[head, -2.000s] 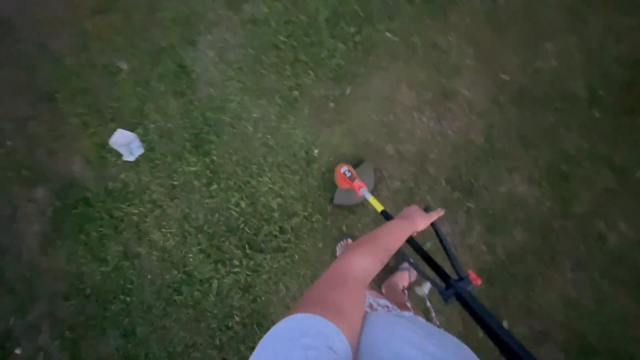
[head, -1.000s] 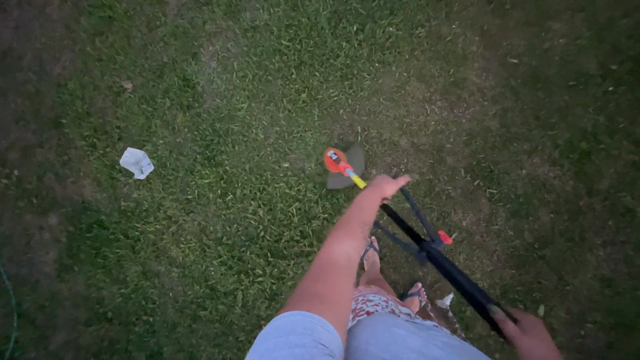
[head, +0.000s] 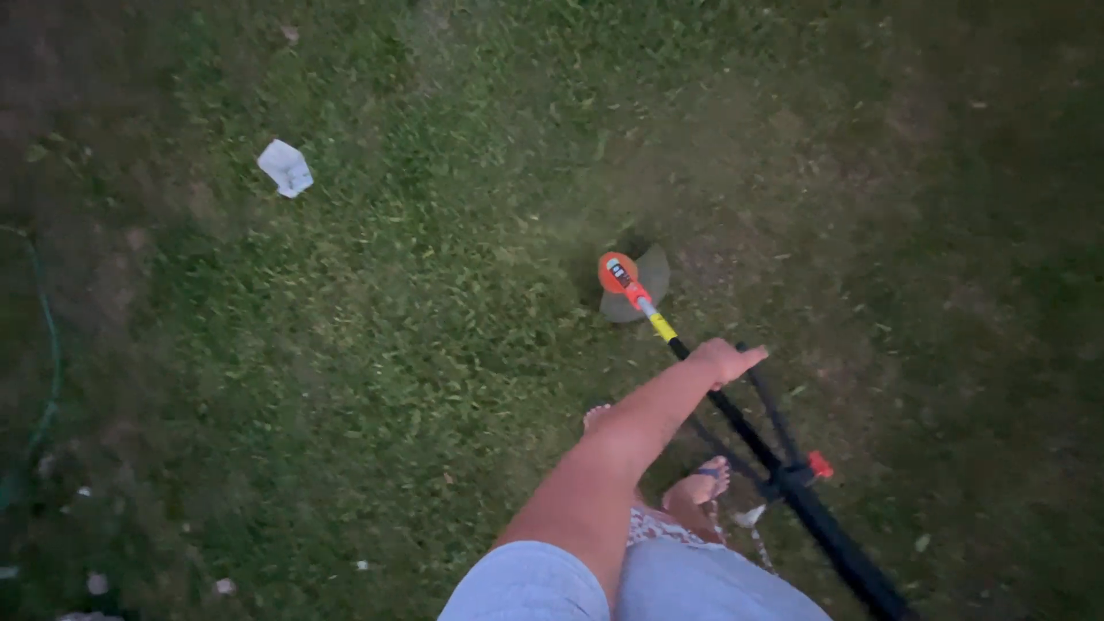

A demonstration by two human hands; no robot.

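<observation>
My left hand [head: 726, 362] grips the black auxiliary handle of a string trimmer, its thumb pointing right. The trimmer's black shaft [head: 824, 528] runs from the lower right edge up to a yellow band, an orange head [head: 617, 273] and a dark guard [head: 653, 274] low over the grass. A red knob [head: 820, 464] sticks out beside the handle's clamp. The rear end of the shaft is cut off by the frame, and my right hand is out of view.
A crumpled white piece of litter [head: 285, 168] lies on the grass at upper left. A thin green hose [head: 53, 345] curves along the left edge. My foot in a sandal [head: 703, 481] stands left of the shaft. Small pale bits dot the ground at lower left.
My right hand, seen at the rear of the shaft one second ago, is out of the frame. My left hand has stayed on the handle.
</observation>
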